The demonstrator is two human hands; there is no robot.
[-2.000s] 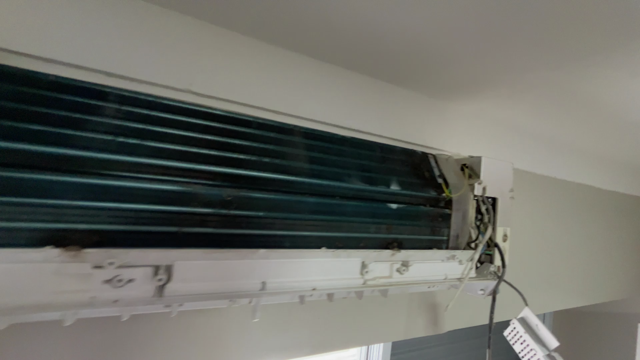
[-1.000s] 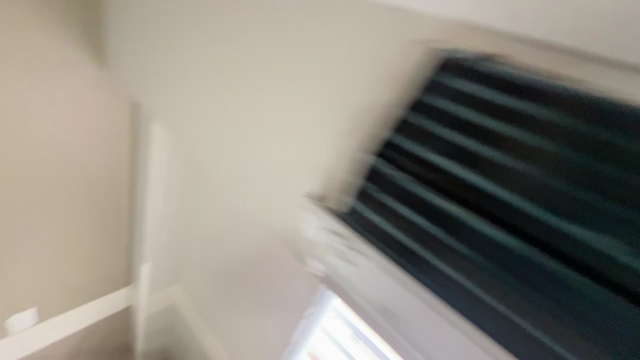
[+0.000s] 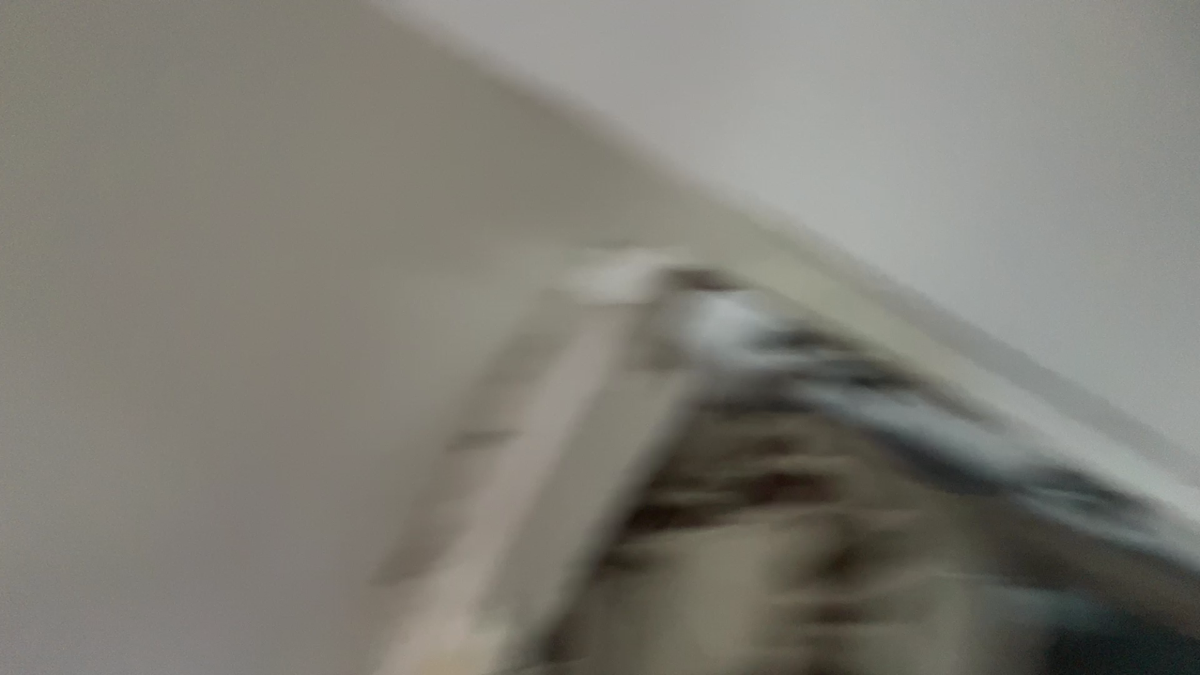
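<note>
Neither of my hands is in view. The end of an opened wall-mounted air conditioner's indoor unit fills the lower middle and right, strongly blurred. Its pale side frame runs slanting from the lower left up to a corner near the middle. Inside the frame are beige and dark brownish parts, too blurred to name. A greyish-white strip runs along the unit's top edge down to the right. A dark patch shows in the lower right corner.
A plain beige wall lies to the left of the unit. The pale ceiling slopes across the upper right, meeting the wall close above the unit.
The view has swung a lot and now shows one end of the unit close up. The earlier frames show more of its dark finned coil. No hand appears in any frame.
</note>
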